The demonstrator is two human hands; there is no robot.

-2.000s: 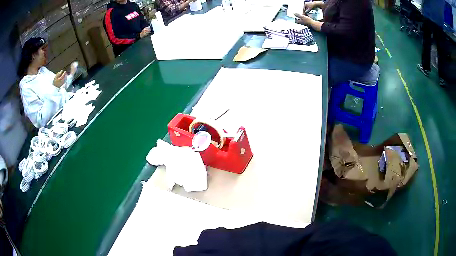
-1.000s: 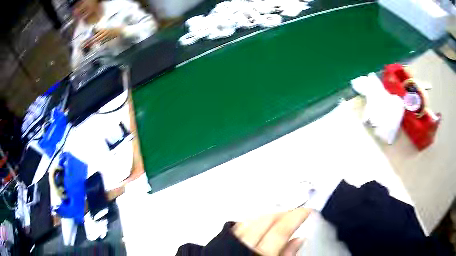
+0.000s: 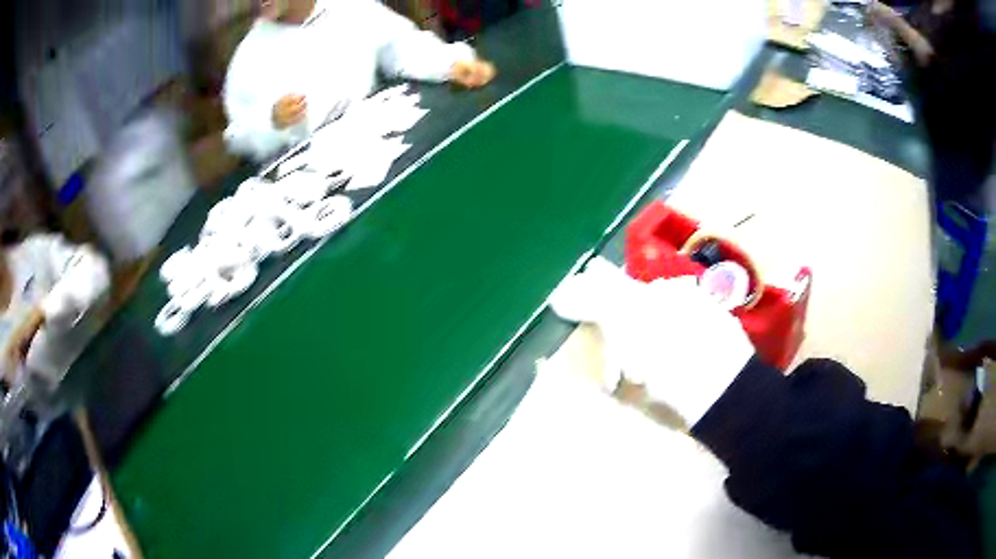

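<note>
My right hand point(image 3: 683, 344) reaches in from the lower right in a black sleeve. It looks white, from a glove or a cloth over it, and its fingers cannot be made out. It overlaps a white cloth point(image 3: 590, 293) beside the red tape dispenser point(image 3: 770, 317). Where the hand ends and the cloth begins is unclear. The dispenser holds a tape roll and stands on a tan sheet point(image 3: 863, 218). The white work cover point(image 3: 546, 470) lies below the hand. My left hand is not in view.
The green belt point(image 3: 404, 284) runs diagonally left of the dispenser. White coiled items point(image 3: 240, 240) lie beyond it, near a person in white point(image 3: 328, 66). Another person's sleeve point(image 3: 66, 284) shows at left. A large white block point(image 3: 666, 38) stands at the belt's far end.
The view has swung back toward the red dispenser. My right hand has moved from over the work cover to the cloth beside the dispenser. My left hand has left the picture.
</note>
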